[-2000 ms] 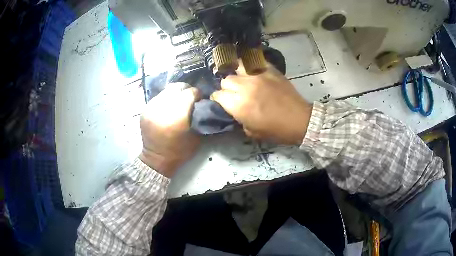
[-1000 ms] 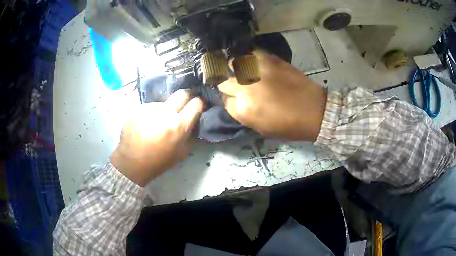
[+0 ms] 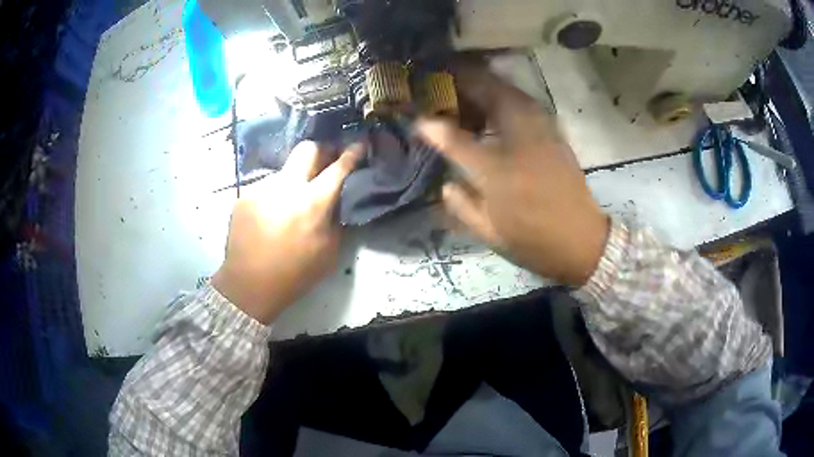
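A dark grey garment piece lies bunched on the white machine table in front of the needle area, with a flatter part reaching left under the bright light. My left hand presses on its left part, thumb and forefinger on the cloth. My right hand is blurred, its fingers spread and bent at the right edge of the cloth; whether they touch it is unclear. Two ribbed brass rollers stand just above the cloth. The presser foot is hidden by glare and dark metal parts.
The cream sewing machine head spans the top. Blue-handled scissors lie at the right. A bright blue plastic piece is left of the needle. The chipped front edge of the table is near my lap, where dark cloth lies.
My right hand has drawn back to the right from the rollers and its fingers have opened. My left hand stays on the cloth. The cloth shows more folds between the hands.
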